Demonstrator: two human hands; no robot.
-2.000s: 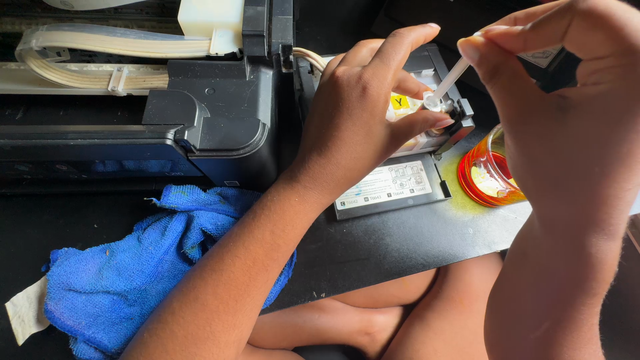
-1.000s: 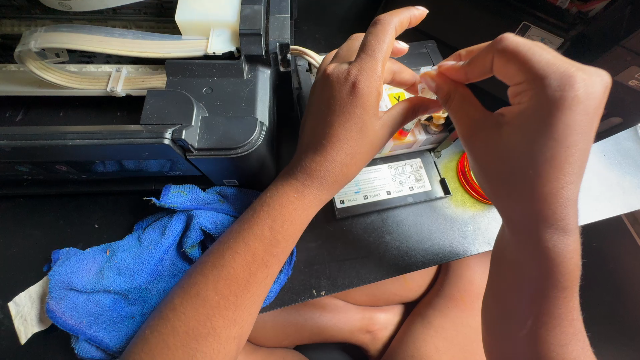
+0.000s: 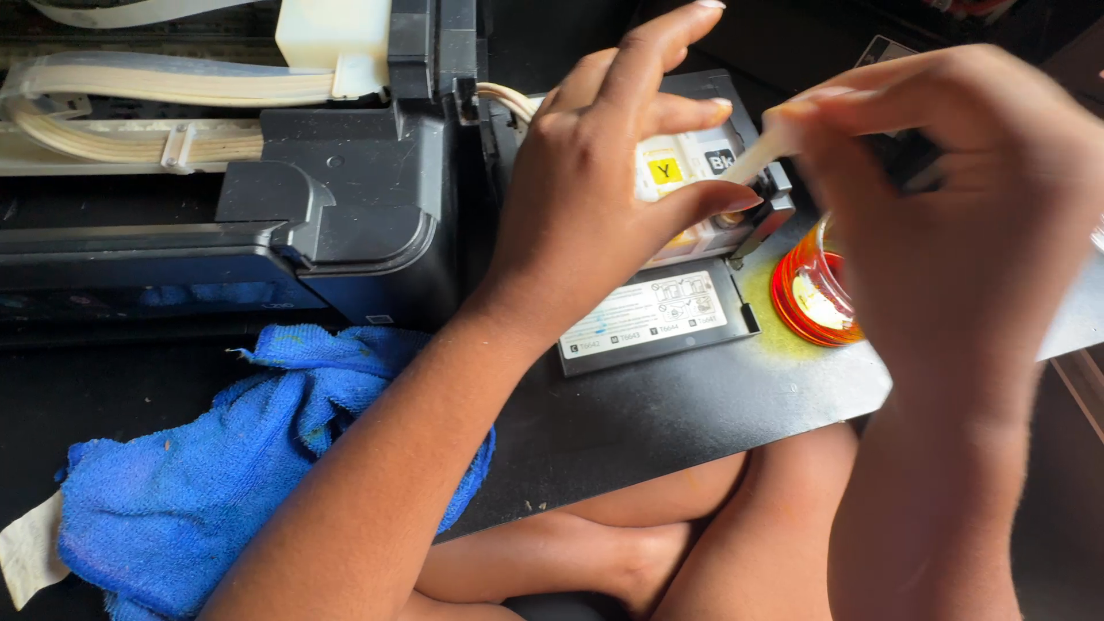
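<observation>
My left hand rests over the printer's ink tank unit, thumb at the tank marked "Bk" and fingers raised; whether it grips anything is hidden. Between the fingertips of my right hand, which is blurred, is a thin whitish stick or tube, its lower end behind my left thumb. Yellow and black labels mark the tanks. The unit's dark cover, bearing a printed label, lies folded out in front. Right of it stands a clear round container with red-orange liquid and a pale object inside.
An inkjet printer with exposed ink tubes fills the upper left. A blue microfiber cloth and a whitish scrap lie in front of it. Yellow-green stains surround the container. The black table ends just before the person's legs.
My right hand has moved up and right since one second ago, and the whitish stick shows again between its fingers. My left hand has stayed over the tanks.
</observation>
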